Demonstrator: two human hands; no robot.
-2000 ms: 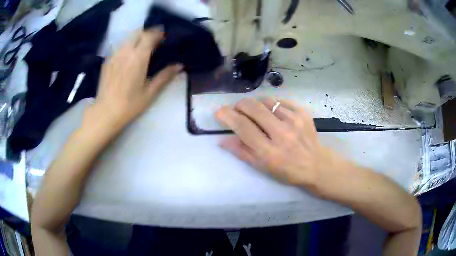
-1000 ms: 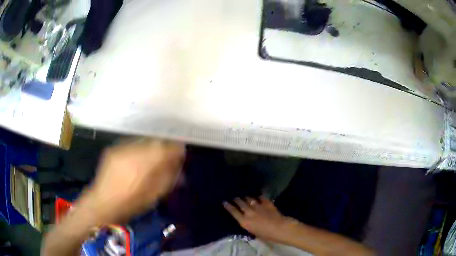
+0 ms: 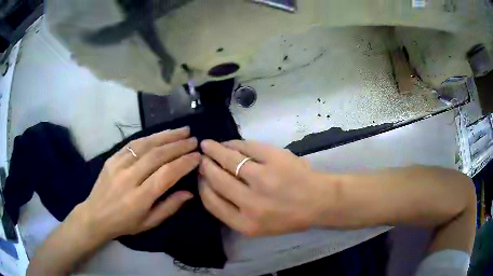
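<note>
A black garment piece point(image 3: 200, 237) lies on the sewing table, running from the left side to under the presser foot point(image 3: 193, 99) of the sewing machine point(image 3: 324, 40). Loose threads hang at its lower edge. My left hand point(image 3: 146, 180) lies flat on the cloth, fingers pointing at the presser foot. My right hand point(image 3: 254, 186) rests on the cloth's right part, its fingertips beside those of my left hand. Both hands press the cloth just in front of the presser foot. The needle tip cannot be made out.
The white sewing table point(image 3: 335, 199) has a curved front edge. A round metal disc point(image 3: 246, 96) sits right of the presser foot. A black-edged gap point(image 3: 340, 139) runs along the machine bed to the right. The machine head overhangs the area above my hands.
A second ago my hands were below the table edge, over the lap. Now both are on the table, on black cloth lying at the presser foot. The view has moved back to the machine.
</note>
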